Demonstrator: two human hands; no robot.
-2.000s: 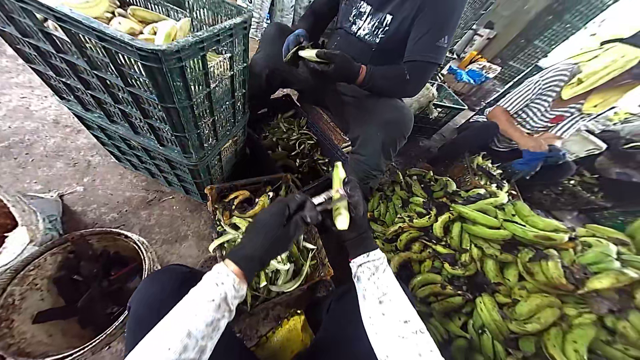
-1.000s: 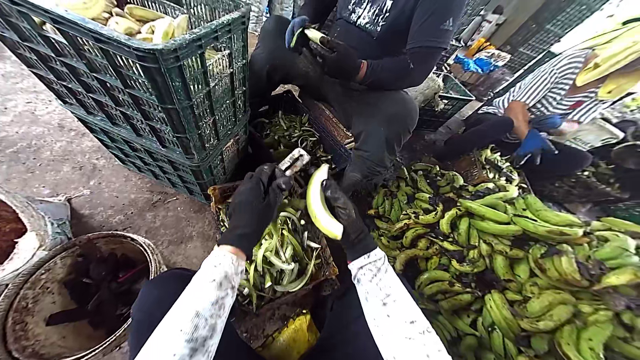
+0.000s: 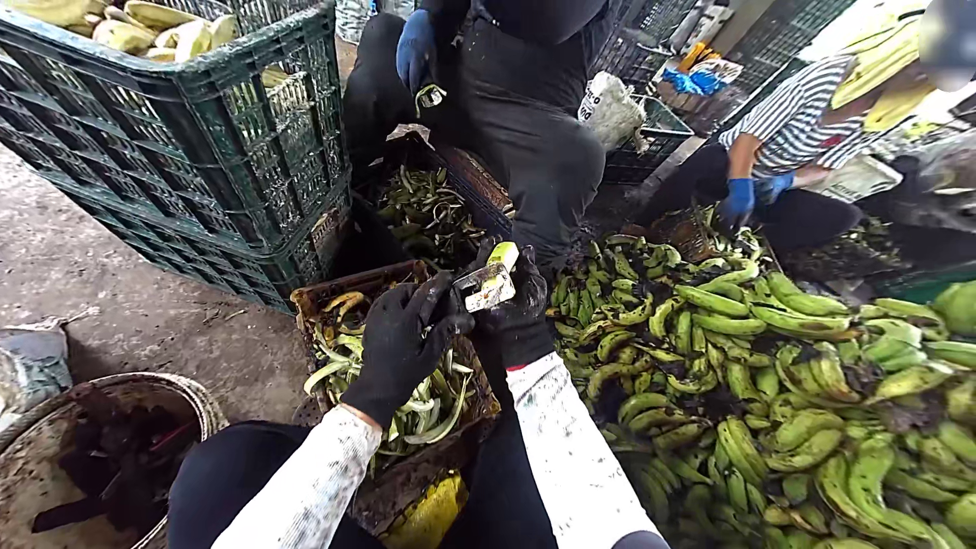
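Both my hands wear black gloves. My left hand (image 3: 408, 335) is closed on a small peeling tool (image 3: 488, 290) with a pale, stained end, which lies across a green plantain (image 3: 503, 255). The plantain is gripped by my right hand (image 3: 524, 309), and much of it is hidden behind the tool and the fingers. Below my hands stands a grimy crate (image 3: 305, 293) holding green and pale peel strips (image 3: 438, 408). To the right of my right arm spreads a large heap of green plantains (image 3: 724, 366).
Stacked green plastic crates (image 3: 267, 221) stand at left, peeled plantains (image 3: 164, 30) in the top one. A round tub (image 3: 202, 396) with dark scraps is at lower left. A person in dark trousers (image 3: 526, 114) sits opposite, beside more peelings (image 3: 423, 202). Another person in a striped top (image 3: 797, 103) works at right.
The peeling tool has come onto the plantain, which was apart from it a second ago. The person opposite has lowered a blue-gloved hand. The person at right has drawn both hands together lower down.
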